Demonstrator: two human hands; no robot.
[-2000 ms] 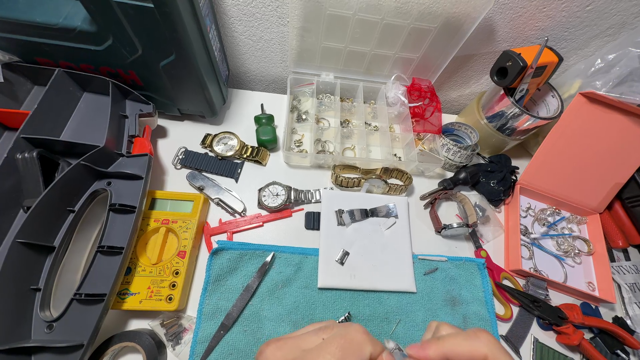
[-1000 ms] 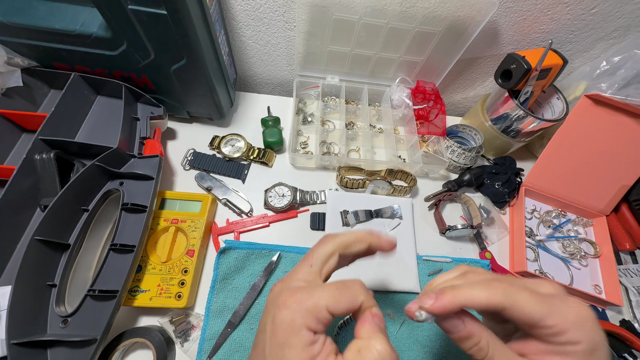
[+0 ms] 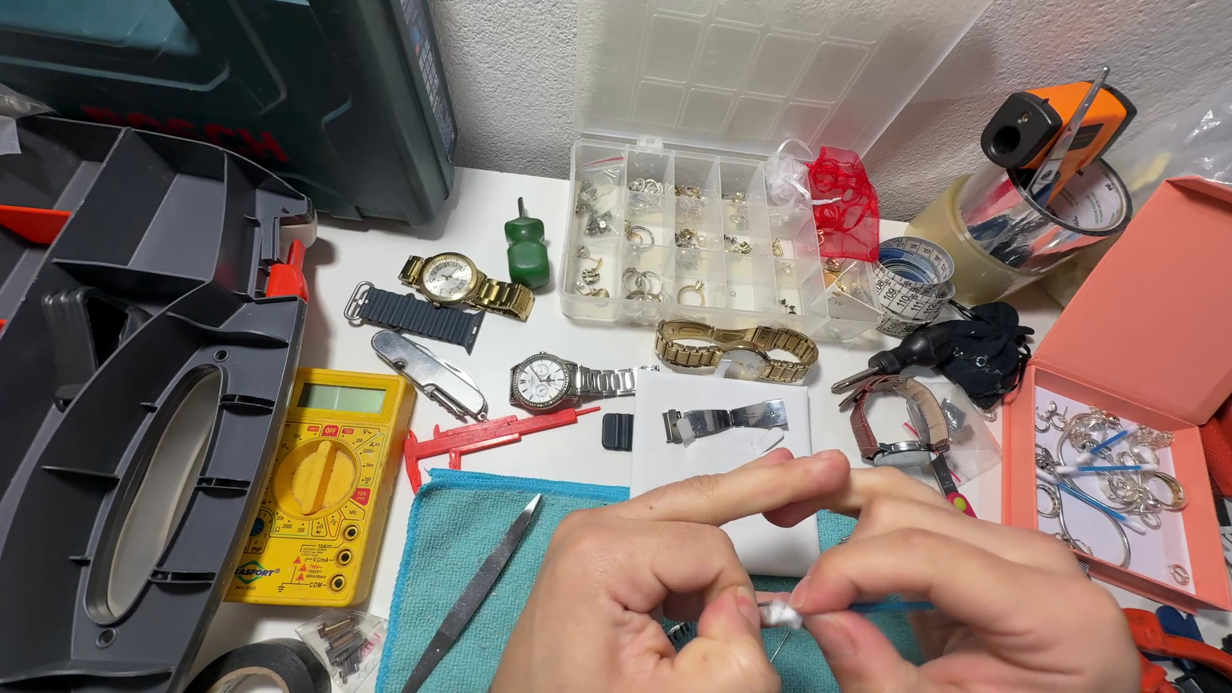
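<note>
My right hand (image 3: pixel 962 587) pinches a blue-stemmed cotton swab (image 3: pixel 890 606), its white tip between the fingertips of both hands. My left hand (image 3: pixel 664 587) grips a small metal piece (image 3: pixel 767 608) against that tip; what the piece is cannot be told. Both hands are over the teal cloth (image 3: pixel 481 529). Behind them a metal watch clasp (image 3: pixel 727 419) lies on a white square pad (image 3: pixel 654 462). Steel tweezers (image 3: pixel 476 587) lie on the cloth to the left. Part of a metal item shows beneath my left hand.
A yellow multimeter (image 3: pixel 322 481), red caliper (image 3: pixel 500 433) and folding knife (image 3: pixel 428 373) stand left. Several watches lie behind, near a clear compartment box (image 3: pixel 626 313) of jewellery. At right are a pink box (image 3: pixel 1018 481), a black-handled screwdriver (image 3: pixel 905 351) and red-handled pliers (image 3: pixel 1174 645).
My hands, apart one second ago, have come together at the swab's white tip. The blue stem now shows beyond my right fingertips.
</note>
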